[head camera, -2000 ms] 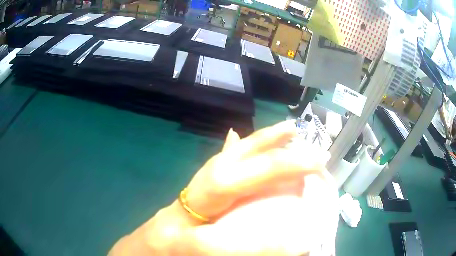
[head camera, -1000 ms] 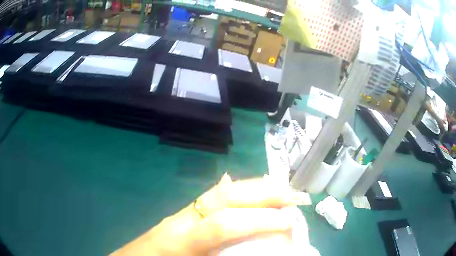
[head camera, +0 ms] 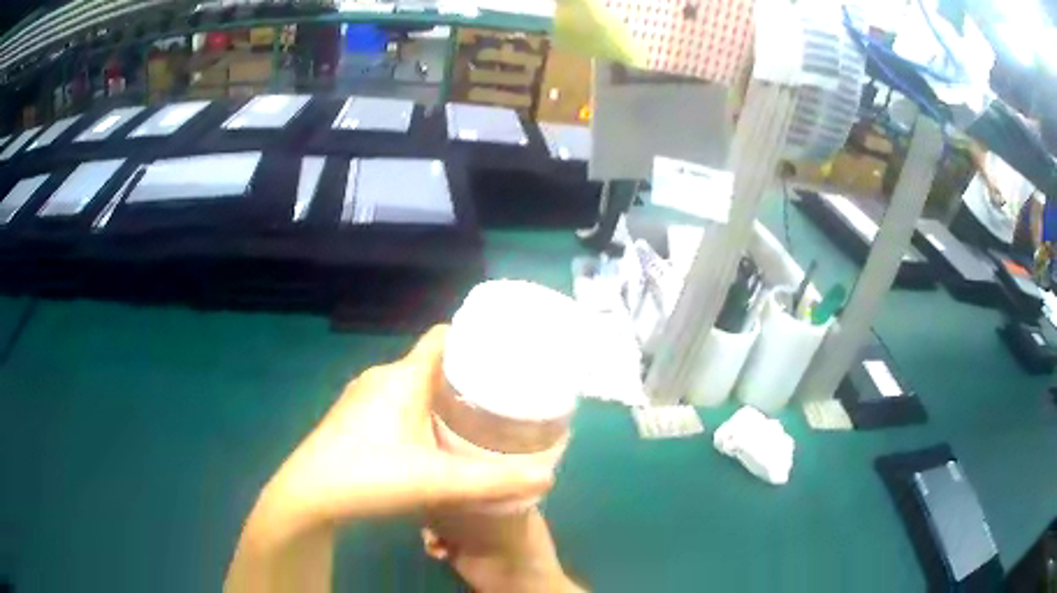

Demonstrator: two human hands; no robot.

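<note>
A jar (head camera: pixel 507 353) with a broad, overexposed white top and a pinkish body stands tilted in front of me. My left hand (head camera: pixel 388 434) comes from the lower left and is wrapped around the jar's body, its thumb across the near side. My right hand (head camera: pixel 498 547) is partly visible below the jar at the bottom edge. Its fingers are mostly hidden, so I cannot tell whether it grips the jar's base. A crumpled white wipe (head camera: pixel 756 444) lies on the green mat (head camera: pixel 174 463) to the right.
Black foam trays (head camera: pixel 220 261) with silver-grey panels (head camera: pixel 400 191) are stacked at the back left. Pale posts (head camera: pixel 721 238), white tool cups (head camera: pixel 779 348) and a filled white bin (head camera: pixel 649 272) stand right of the jar. A panel (head camera: pixel 953 515) on black foam lies at the lower right. A person (head camera: pixel 1003 199) is far right.
The view has turned right, so trays and posts shift left. The jar, earlier hidden in glare, now shows in my left hand, and my right hand shows below it.
</note>
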